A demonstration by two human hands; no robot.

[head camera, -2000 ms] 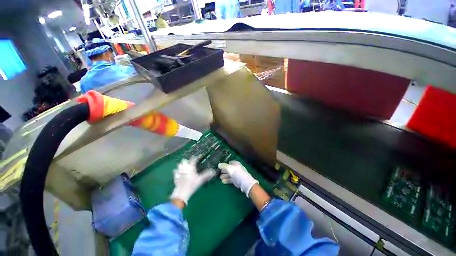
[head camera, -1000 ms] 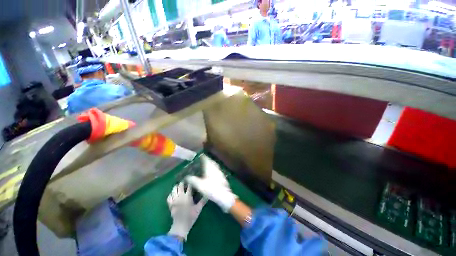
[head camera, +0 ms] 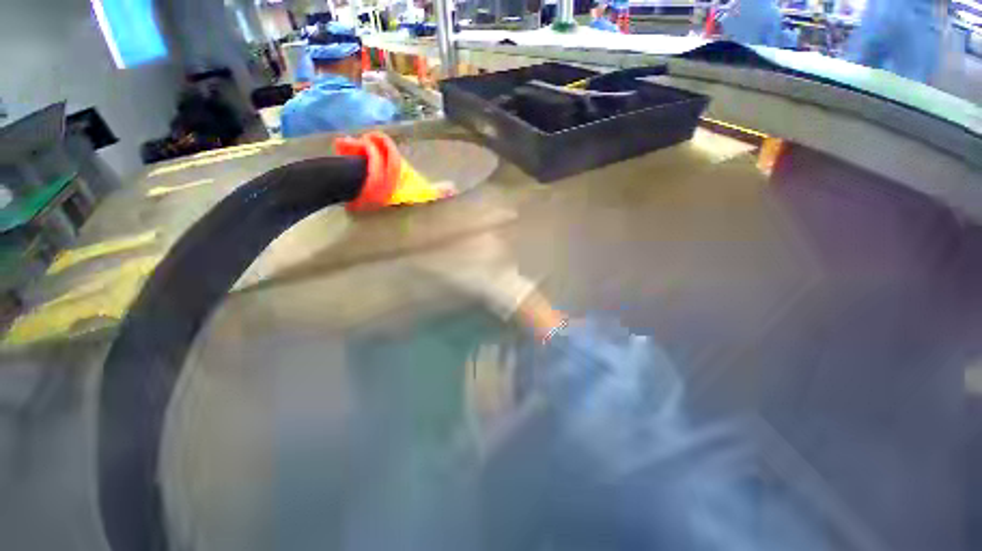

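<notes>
The frame is strongly blurred. My right hand point(head camera: 479, 269), in a white glove, reaches up toward the underside of the bench shelf; its fingers are smeared and I cannot tell if it holds anything. My left hand point(head camera: 492, 393) is a faint pale blur lower down, over the green mat point(head camera: 415, 377). The thick black vacuum hose point(head camera: 215, 248) arches at the left and ends in red and yellow wrapping point(head camera: 386, 178) at the hole in the shelf. The nozzle tip and the circuit boards cannot be made out.
A black tray point(head camera: 581, 140) with dark items stands on the shelf point(head camera: 689, 172). A person in blue point(head camera: 336, 92) sits beyond the bench. Yellow tape strips point(head camera: 102, 253) lie on the surface at the left. A pale rail runs along the upper right.
The view has swung left and closer to the shelf and tray. My right hand has moved from beside my left hand over the mat up toward the hose end. The picture has blurred.
</notes>
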